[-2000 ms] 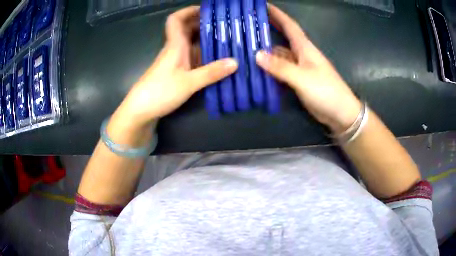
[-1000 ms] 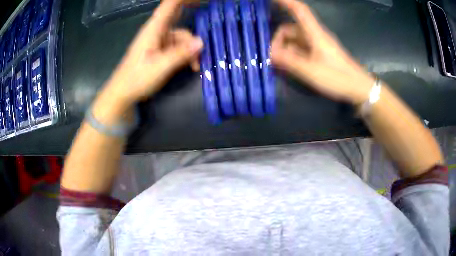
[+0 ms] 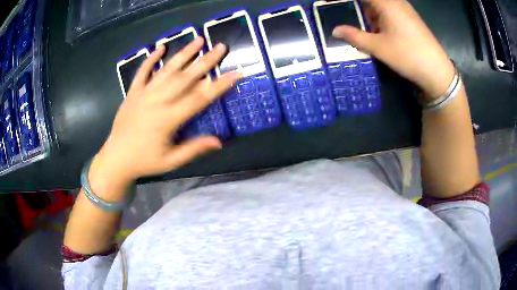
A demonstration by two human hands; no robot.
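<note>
Several blue keypad phones lie face up side by side in a fanned row on the dark mat, keypads towards me. Two middle phones, one (image 3: 241,73) and its neighbour (image 3: 297,68), show fully. My left hand (image 3: 164,113) lies spread over the phones at the left end and hides much of them; its fingers are apart. My right hand (image 3: 397,48) is at the right-end phone (image 3: 354,73), thumb over its screen and fingers at its upper right edge.
A clear tray (image 3: 46,136) with blue phones is at the far left. Part of another clear tray (image 3: 85,25) shows at the top left. A dark smartphone with a pale edge (image 3: 498,37) lies at the far right. The dark mat (image 3: 255,153) ends just before my body.
The phones stood on edge in a tight row between my hands; now they lie face up, spread sideways. My left hand has moved over the left phones, my right hand to the right-end one.
</note>
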